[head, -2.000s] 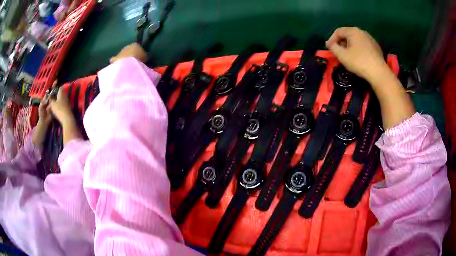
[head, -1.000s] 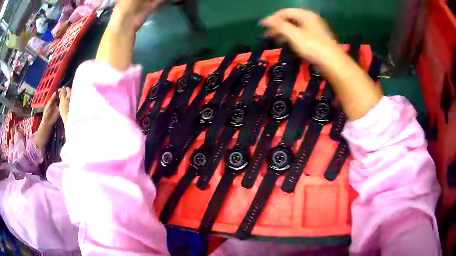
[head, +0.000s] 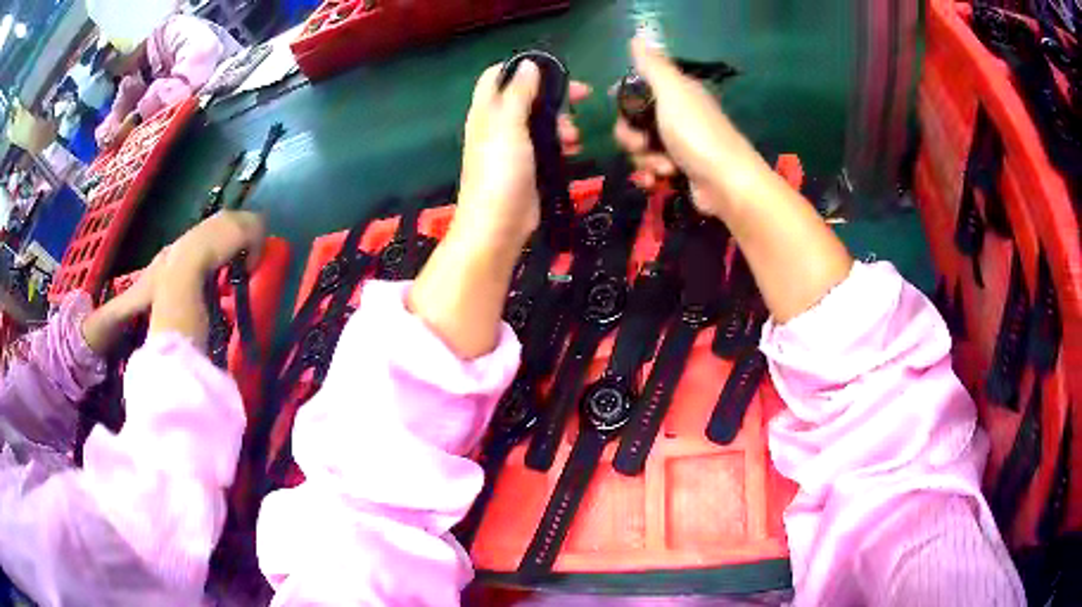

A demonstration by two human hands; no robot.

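Note:
My left hand (head: 504,148) is raised above the far edge of the red compartment tray (head: 611,510), closed around a black smartwatch (head: 543,71) whose strap hangs down. My right hand (head: 682,119), slightly blurred, is beside it and grips another black smartwatch (head: 636,101) with its strap sticking out to the right. The two hands are apart. Several black watches lie in the tray in slanted rows, such as one case back (head: 608,404) facing up in the row nearest me. My left forearm hides part of the tray.
A red tray with hanging black straps (head: 1009,178) stands at the right. Two watches (head: 255,166) lie on the green surface (head: 392,131) at the upper left. A red openwork crate (head: 113,213) is at the left. Another person's hand (head: 196,261) works beside me. A red container (head: 403,36) is at the back.
The view has shifted. My left hand has come from the upper left to in front of me and now shows a watch in it. My right hand now grips a watch too.

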